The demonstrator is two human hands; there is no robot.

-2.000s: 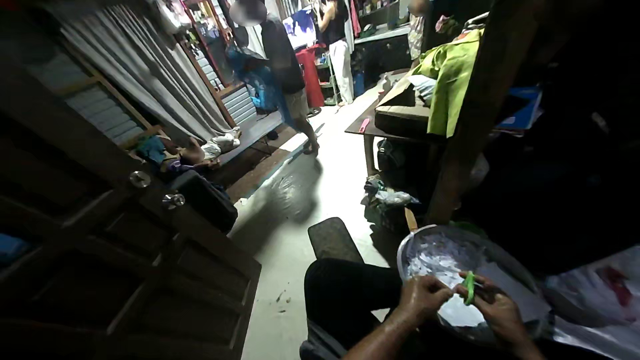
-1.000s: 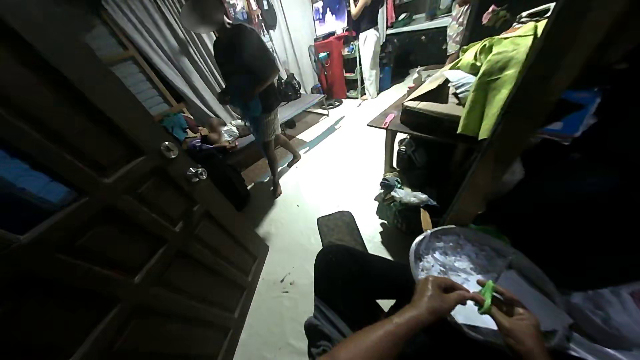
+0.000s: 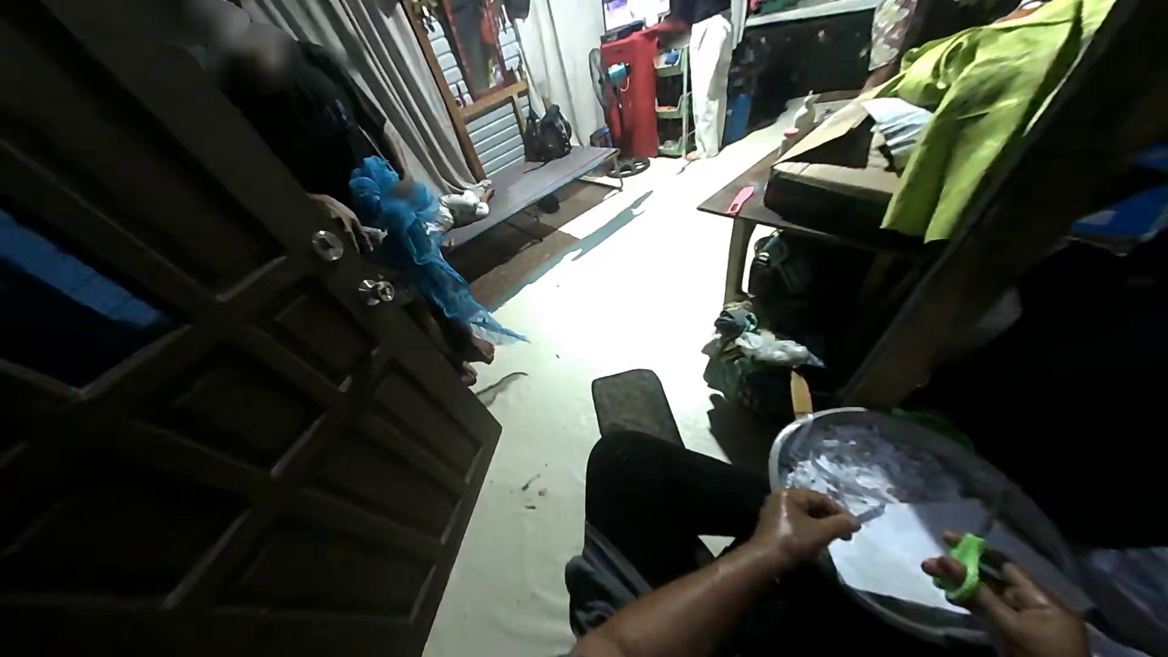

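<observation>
A wide round metal basin (image 3: 787, 438) stands at the lower right, with whitish wet-looking pieces (image 3: 849, 465) and a flat white board or sheet (image 3: 890, 557) in it. Over its near left part, my left hand (image 3: 803, 525) pinches a small thin greyish piece between thumb and fingers. My right hand (image 3: 1027, 607), above the basin's near right side, is closed around a tool wrapped in bright green (image 3: 965, 568); its kind is too unclear to tell. The two hands are apart. A wooden handle (image 3: 801, 394) sticks up behind the basin's far rim.
A dark panelled door (image 3: 274, 392) fills the left. Beside it stands a person holding blue netting (image 3: 411, 228). A bench (image 3: 547, 187) runs along the curtained wall. At the right, a wooden table (image 3: 730, 196) bears a box and green cloth; bagged items (image 3: 766, 351) lie below.
The person with the blue netting has come nearer, to beside the door. My hands, close together over the basin before, are now farther apart.
</observation>
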